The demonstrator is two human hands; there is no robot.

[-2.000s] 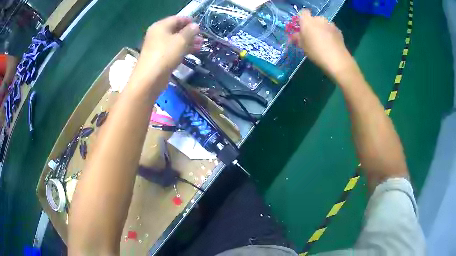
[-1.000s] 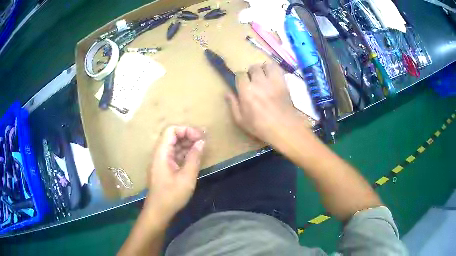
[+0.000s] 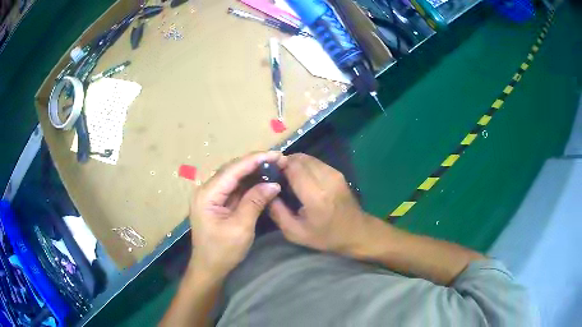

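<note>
My left hand (image 3: 226, 211) and my right hand (image 3: 316, 204) meet over my lap at the tray's front edge. Between them they hold a black handpiece housing (image 3: 269, 171), seen end-on. A small pale spot shows at its dark end. Its rest is hidden by my fingers. My left thumb and forefinger pinch around the end, and my right fingers wrap its other side. Silver tweezers (image 3: 276, 76) lie on the cardboard tray (image 3: 159, 96), their tip near a red square (image 3: 277, 125). Another red square (image 3: 187, 172) lies nearer my left hand.
A blue electric tool (image 3: 328, 32) lies at the tray's right side, its thin bit jutting past the edge. A tape roll (image 3: 66, 102) and printed paper (image 3: 111, 121) lie at left. Bent wire clips (image 3: 129, 237) lie at the near-left corner. A blue crate (image 3: 25, 255) stands far left.
The black handpiece, under my right hand on the tray a second ago, is now held between both hands over my lap. The tweezers and red squares are uncovered. The view has shifted.
</note>
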